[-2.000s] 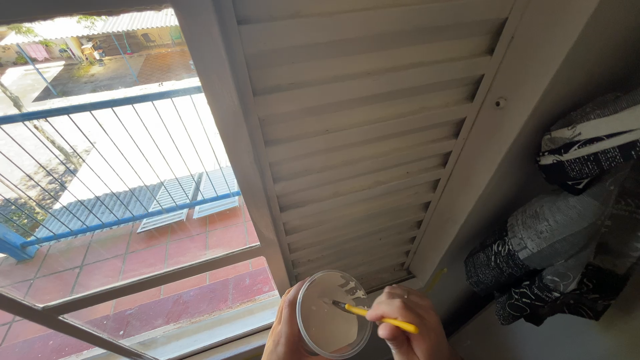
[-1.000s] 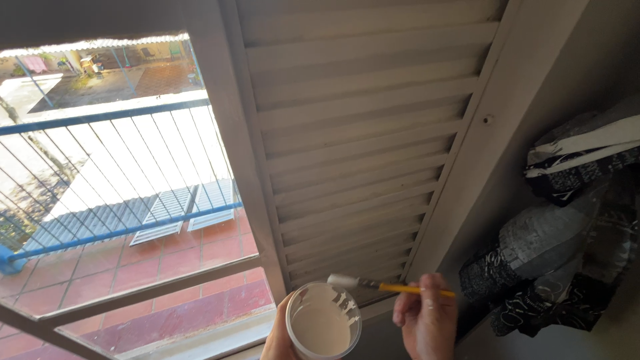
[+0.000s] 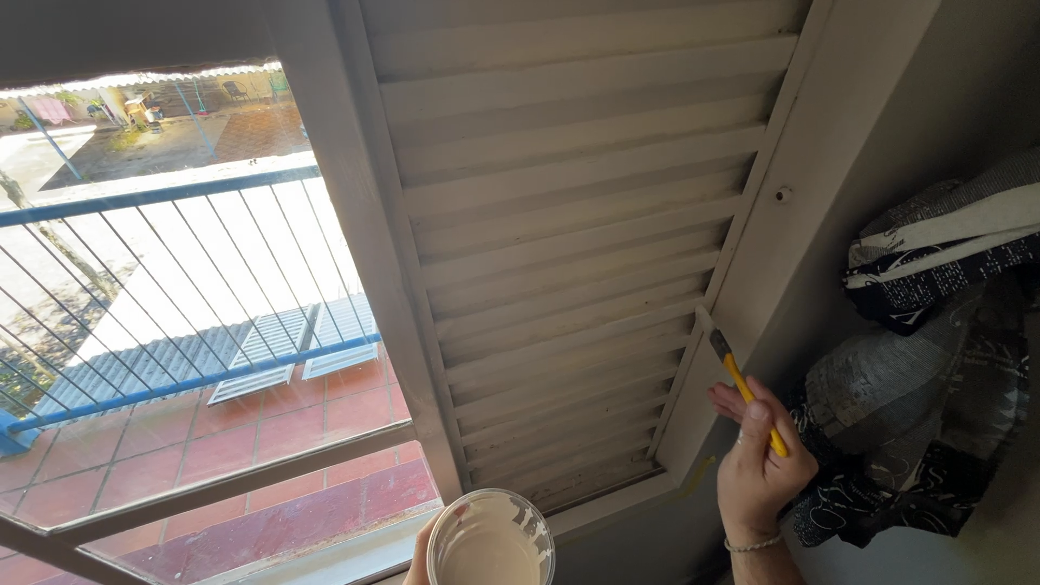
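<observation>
A small paintbrush with a yellow handle (image 3: 741, 380) is pinched between the thumb and fingers of my right hand (image 3: 764, 455). Its pale, paint-wet bristles touch or come very close to the right edge of the louvred shutter (image 3: 569, 268), where the slats meet the side frame. Low in the view, my left hand (image 3: 419, 552) holds a clear plastic cup (image 3: 490, 544) of beige paint; most of that hand is hidden behind the cup or cut off by the frame. Paint streaks mark the cup's inner wall.
Patterned black, grey and white fabric (image 3: 918, 382) hangs just right of my right hand. A window frame (image 3: 382, 244) borders the shutter on the left. Through the glass show a blue railing (image 3: 162, 195) and red floor tiles (image 3: 268, 422). A small round fitting (image 3: 782, 195) sits on the right frame.
My right hand has brought the brush out of the cup and up to the right, to the shutter's edge. The cup remains low in my left hand.
</observation>
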